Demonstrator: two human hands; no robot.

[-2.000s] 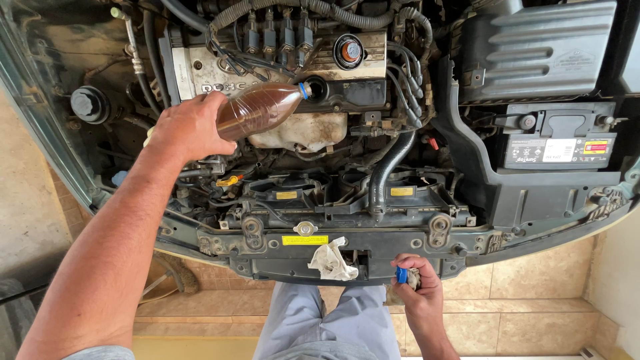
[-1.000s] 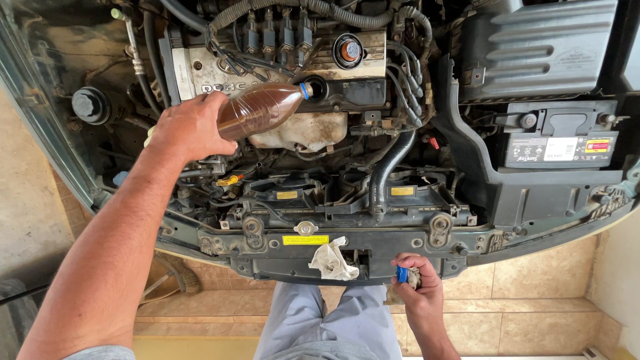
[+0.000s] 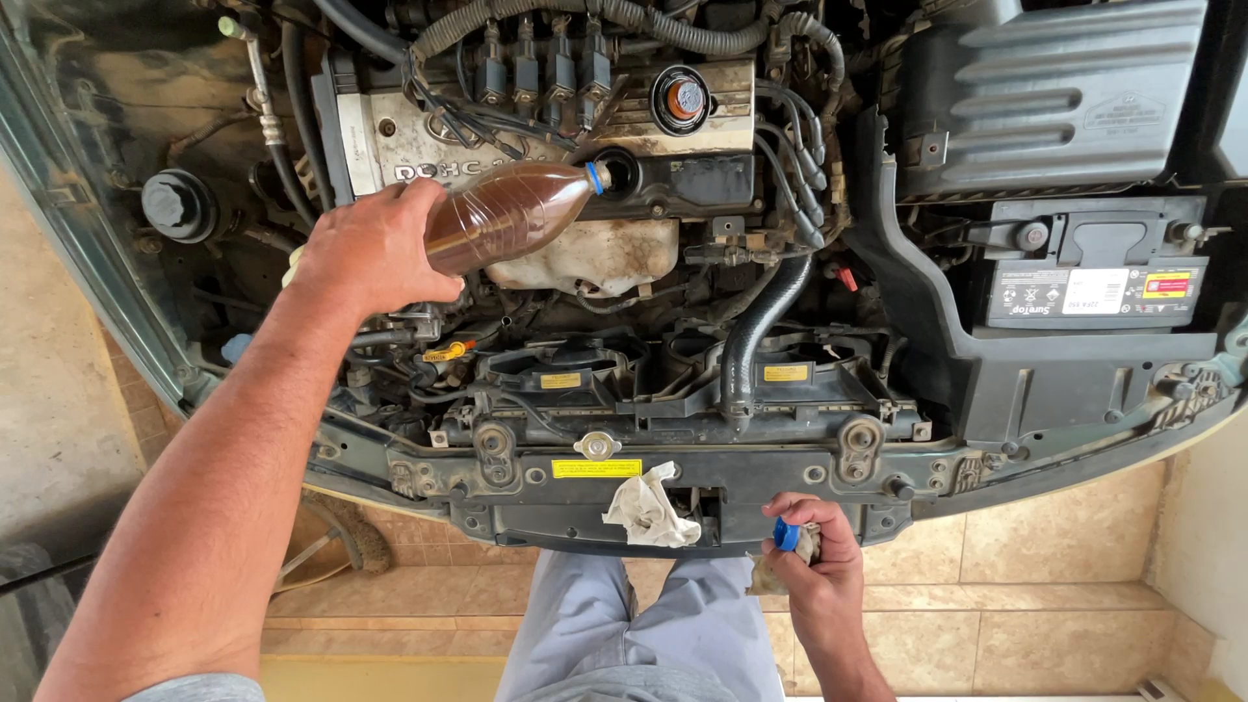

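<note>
My left hand (image 3: 375,249) grips the base end of a clear plastic bottle (image 3: 512,214) holding brown liquid. The bottle lies tilted over the engine, its neck with a blue ring at the round oil filler opening (image 3: 619,171) in the valve cover (image 3: 702,185). Whether liquid is flowing cannot be seen. Just above that opening, a black cap with an orange-brown centre (image 3: 682,99) rests on the engine's metal cover. Near the front edge of the car, my right hand (image 3: 824,565) pinches a blue bottle cap (image 3: 786,533) and a crumpled, dirty rag (image 3: 807,546).
A crumpled whitish cloth (image 3: 651,509) lies on the front crossmember, below the radiator cap (image 3: 598,446). The car battery (image 3: 1092,268) and a black air filter housing (image 3: 1053,97) are at the right. A yellow dipstick handle (image 3: 448,352) and a black reservoir cap (image 3: 179,206) are at the left.
The brown liquid reaches less far toward the bottle's neck than two seconds ago. Both hands stay in about the same places.
</note>
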